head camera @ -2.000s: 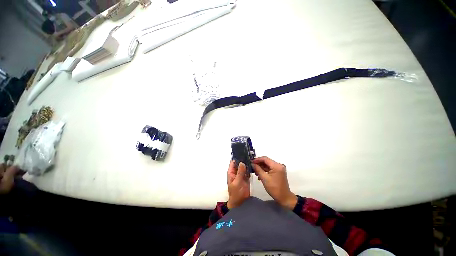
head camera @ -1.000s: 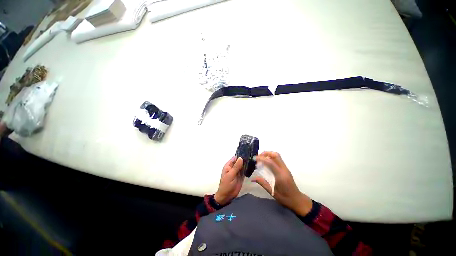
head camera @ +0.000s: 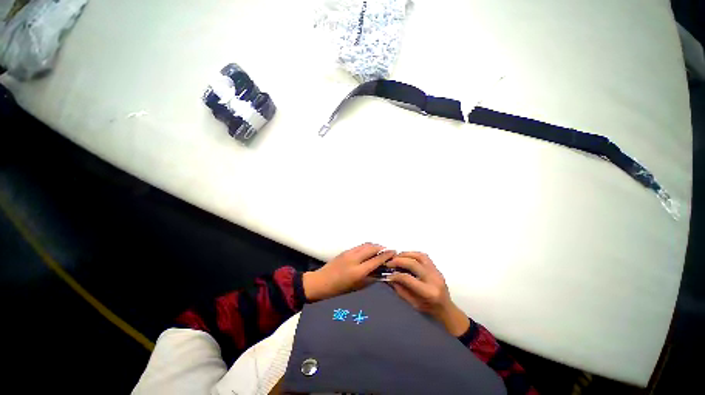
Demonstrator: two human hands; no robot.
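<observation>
My left hand [head camera: 349,271] and my right hand [head camera: 421,282] are close together at the table's near edge, against the apron. Both are closed around a small dark rolled strap [head camera: 383,271], mostly hidden by the fingers. A bit of white shows at the roll between the fingertips. A black strap [head camera: 541,132] lies across the table ahead, with a silver hook at its left end and clear plastic film [head camera: 668,203] on its right end.
Finished bundles [head camera: 240,104] with white bands sit on the white table [head camera: 309,185], ahead to the left. A clear bag of small white pieces [head camera: 375,35] lies at the far middle. Another plastic bag [head camera: 35,38] is at the far left. A dark floor with a yellow line lies left of the table.
The view has tilted down and turned. The hands have drawn the roll in to the apron. The right hand, earlier holding a white band beside the roll, now holds the roll with the left.
</observation>
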